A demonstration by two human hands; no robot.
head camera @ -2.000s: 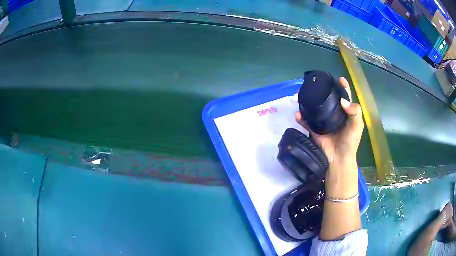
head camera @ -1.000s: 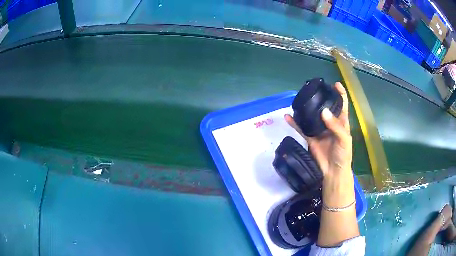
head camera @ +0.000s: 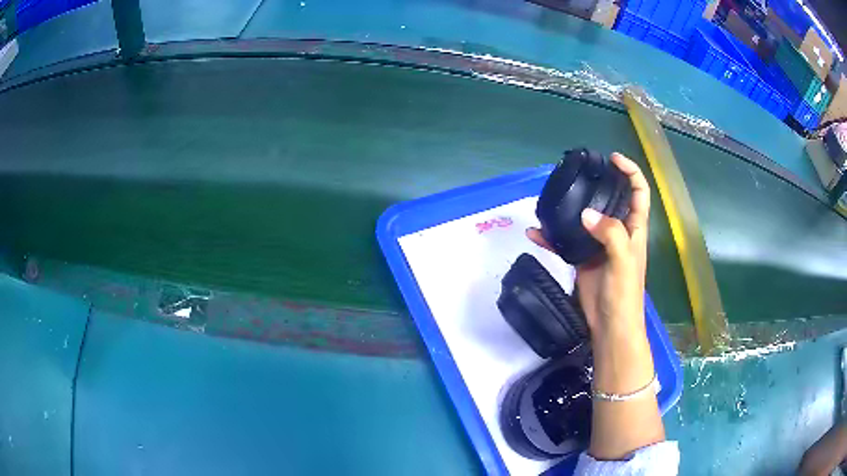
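My right hand (head camera: 618, 228), bare with a thin bracelet, grips a black headphone ear cup (head camera: 568, 209) above the far right part of a blue tray (head camera: 413, 288). The second ear cup (head camera: 539, 302), with a ribbed-looking side, is just below it over the white tray liner (head camera: 446, 270). A glossy black rounded piece (head camera: 557, 409), perhaps a case, lies at the tray's near end, partly hidden by my forearm. The headband cannot be made out. My left hand is out of the picture.
The tray rests on a dark green conveyor belt (head camera: 232, 149). A yellow strip (head camera: 678, 214) slants across the belt right of my hand. A teal worktop (head camera: 260, 409) runs along the near side. Blue crates (head camera: 734, 70) stand at the far right. Part of another person's arm (head camera: 822, 457) shows at the lower right edge.
My right hand has moved slightly left and nearer, turning the held ear cup. The lower cup has shifted slightly left. The other person's arm has mostly left the picture.
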